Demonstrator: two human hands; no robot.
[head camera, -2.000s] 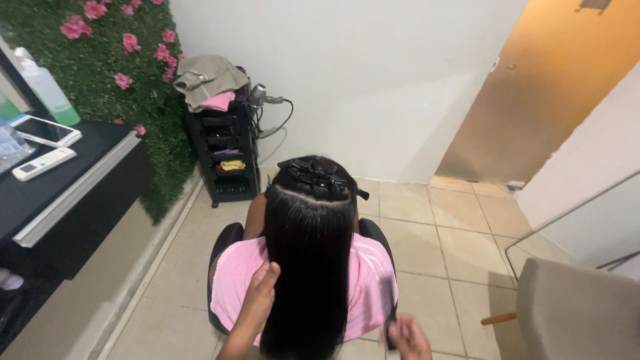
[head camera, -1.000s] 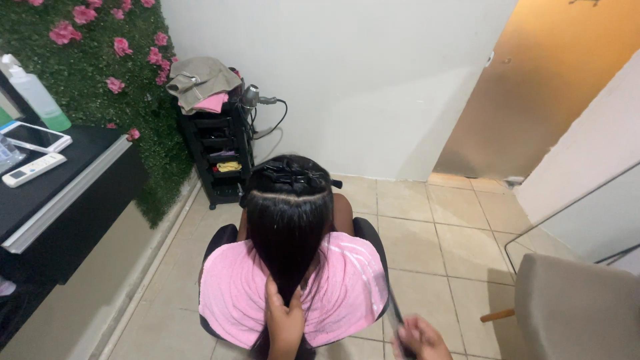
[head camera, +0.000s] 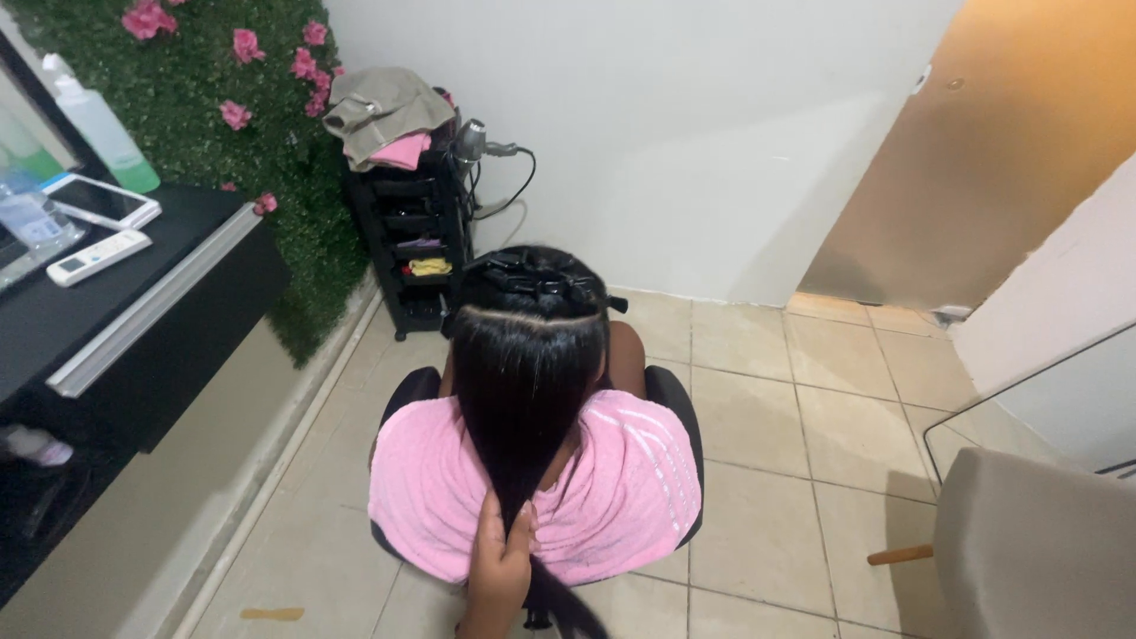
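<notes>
A seated person's long, dark, straight hair (head camera: 528, 382) hangs down their back, gathered into one bundle low down. My left hand (head camera: 504, 564) is closed around that bundle, and the hair's end trails below it to the right. Across the crown runs a parting, and above it the upper hair is pinned up with black hair clips (head camera: 541, 277). One more black clip (head camera: 617, 304) sticks out at the right side of the head. A pink towel (head camera: 630, 488) covers the person's shoulders. My right hand is out of the frame.
Beyond the person stands a black trolley (head camera: 417, 200) with folded cloths and a hair dryer (head camera: 470, 142). At left, a black counter (head camera: 177, 293) carries a spray bottle (head camera: 106, 133) and a white remote control (head camera: 99, 257). A beige chair (head camera: 1029, 541) is at the lower right.
The hair, spread wide two seconds ago, is now gathered in my left hand. My right hand, earlier holding a dark, thin tool at the lower right, has left the view.
</notes>
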